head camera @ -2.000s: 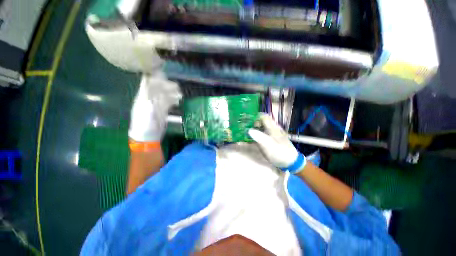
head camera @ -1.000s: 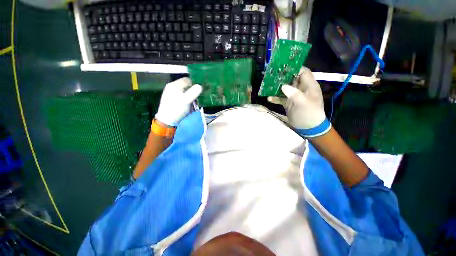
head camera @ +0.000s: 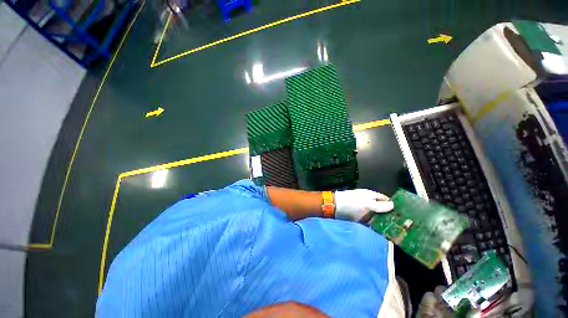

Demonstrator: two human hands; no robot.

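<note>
My left hand (head camera: 361, 205), in a white glove with an orange band at the wrist, holds a green circuit board (head camera: 420, 227) by its left edge. The board is tilted and overlaps the keyboard tray's edge. A second, smaller-looking green circuit board (head camera: 478, 282) is at the lower right over the keyboard's near end. My right hand (head camera: 431, 307), gloved, is at this board's lower left edge, cut off by the picture's bottom and partly in shadow. It holds the second board.
Green ridged board racks (head camera: 321, 118) stand on the left, filled with rows of slots or boards. A black keyboard (head camera: 451, 168) lies on a white-edged tray. The worn white-blue machine (head camera: 517, 149) is at the right. Yellow lines mark the green floor; blue shelving (head camera: 84, 31) is at top left.
The view has turned to the left, bringing the racks to the middle and the keyboard to the right. Both hands still hold a board each. The right hand is now near the bottom edge.
</note>
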